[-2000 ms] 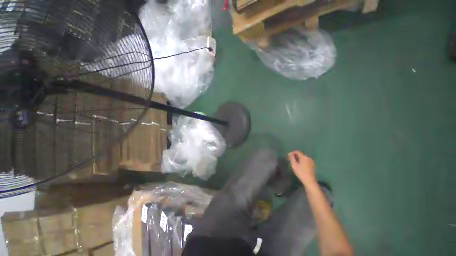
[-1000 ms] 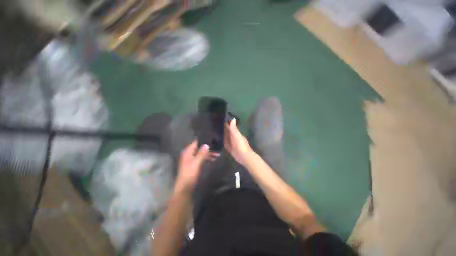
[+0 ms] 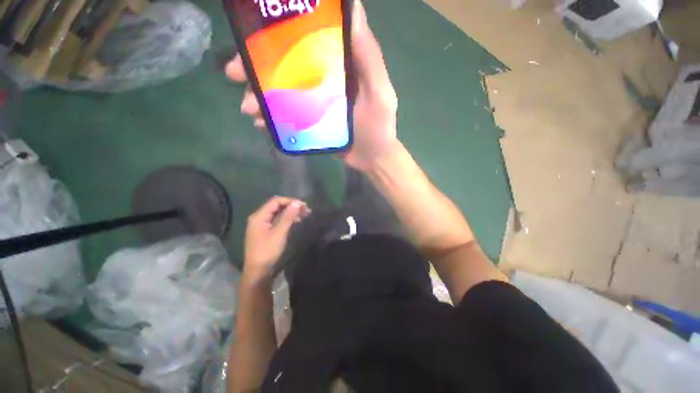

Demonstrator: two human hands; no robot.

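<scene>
My right hand [image 3: 374, 104] holds a smartphone [image 3: 302, 84] upright in front of me, with the fingertips showing past its left edge. The phone screen is lit, with a clock at the top and orange, yellow and pink colours. The top of the phone is cut off by the picture's edge. My left hand [image 3: 269, 234] is low and to the left, below the phone and apart from it. Its fingers are loosely curled and nothing shows in it.
A round fan base [image 3: 182, 204] with its pole and heaps of plastic film [image 3: 165, 295] are at left. A film-wrapped pallet [image 3: 65, 34] is at upper left. Cardboard sheets [image 3: 564, 165] cover the floor at right, with a white printed carton [image 3: 614, 15] at upper right.
The phone was dark and low between both hands; now it is lit and raised close to the camera in my right hand. My left hand has let go and moved away to the left.
</scene>
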